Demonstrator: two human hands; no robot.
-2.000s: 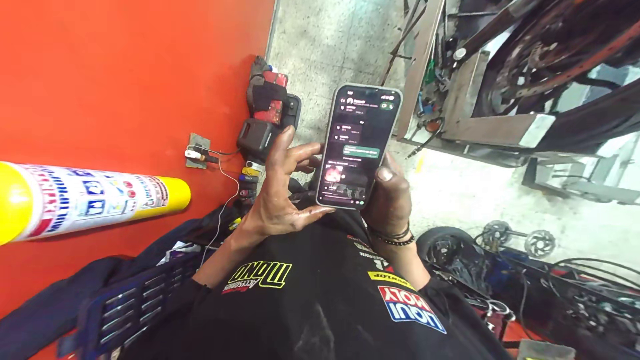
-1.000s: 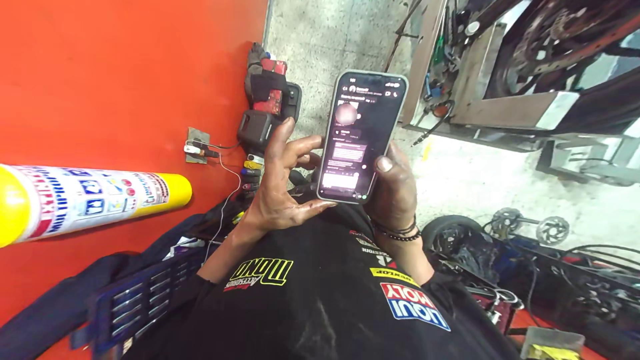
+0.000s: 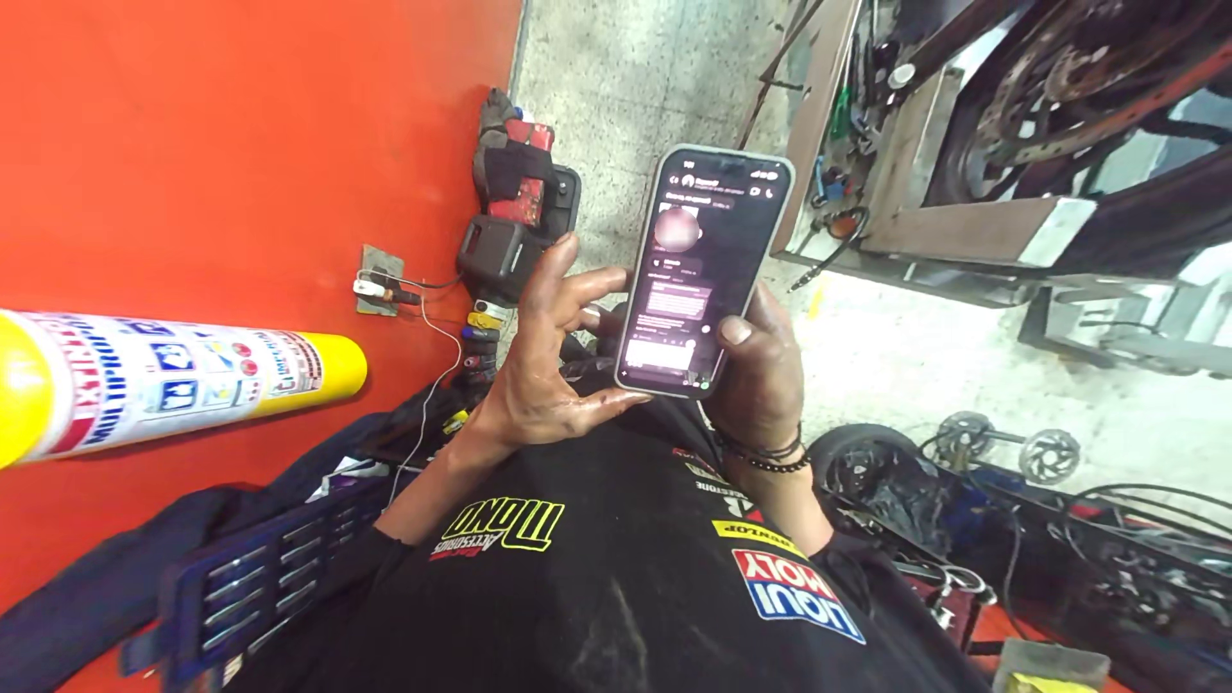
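Note:
A smartphone in a pale case (image 3: 705, 274) is upright in front of my chest, its lit screen showing a dark chat view. My right hand (image 3: 765, 371) grips its right side and lower back, with the thumb over the lower part of the screen. My left hand (image 3: 558, 361) is at the phone's left side: the thumb touches the bottom corner, other fingers reach toward the left edge and partly behind it, and the index finger is raised. Both hands look smudged, and dark beads circle my right wrist.
A yellow and white fire extinguisher (image 3: 192, 375) is at the left by the red wall. A wall socket (image 3: 380, 281) has a white cable. Black and red cases (image 3: 520, 192) line the wall. At the right are a metal motorcycle stand (image 3: 972, 231), a wheel (image 3: 1039, 106) and brake discs (image 3: 1049, 456).
The phone's screen content has changed from a message list with a picture low down to one with a round picture near the top. Both hands have kept nearly the same hold.

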